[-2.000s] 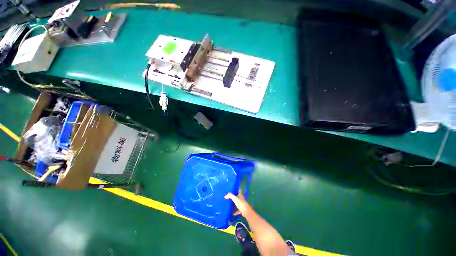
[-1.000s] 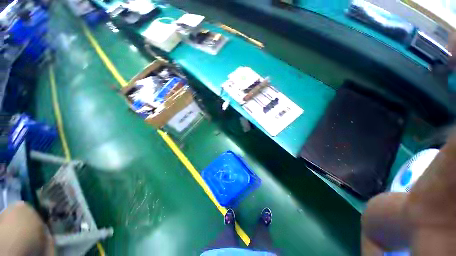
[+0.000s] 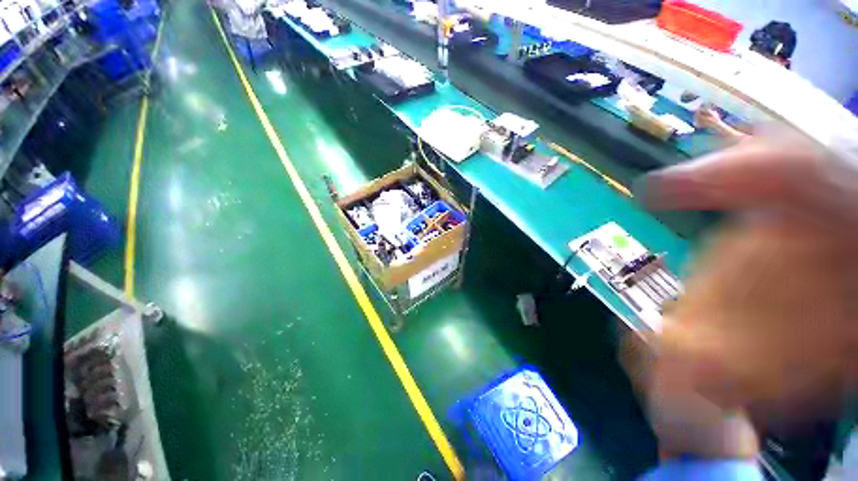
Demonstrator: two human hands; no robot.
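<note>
My right hand (image 3: 762, 282) is large, blurred and close to the camera at the right, with a blue sleeve below it. Its finger positions and anything in it cannot be made out. My left hand is out of the picture. The press fixture (image 3: 621, 249), a pale plate with a green sticker and a crossbar, lies on the green bench (image 3: 508, 211); my right hand hides its right end from view. The blue stool (image 3: 523, 423) stands on the floor at the bottom, below the bench.
An open carton (image 3: 428, 258) stands on a wire cart beside the bench. A neighbouring fixture (image 3: 527, 155) and white box (image 3: 452, 131) are farther along. Racks (image 3: 113, 376) line the left. Another person's hand (image 3: 720, 122) shows across the dark conveyor.
The view has swung left and up along the aisle. The hand at the stool has left it. My left hand, blurred at the lower left one second ago, is out of view; my right hand shows larger.
</note>
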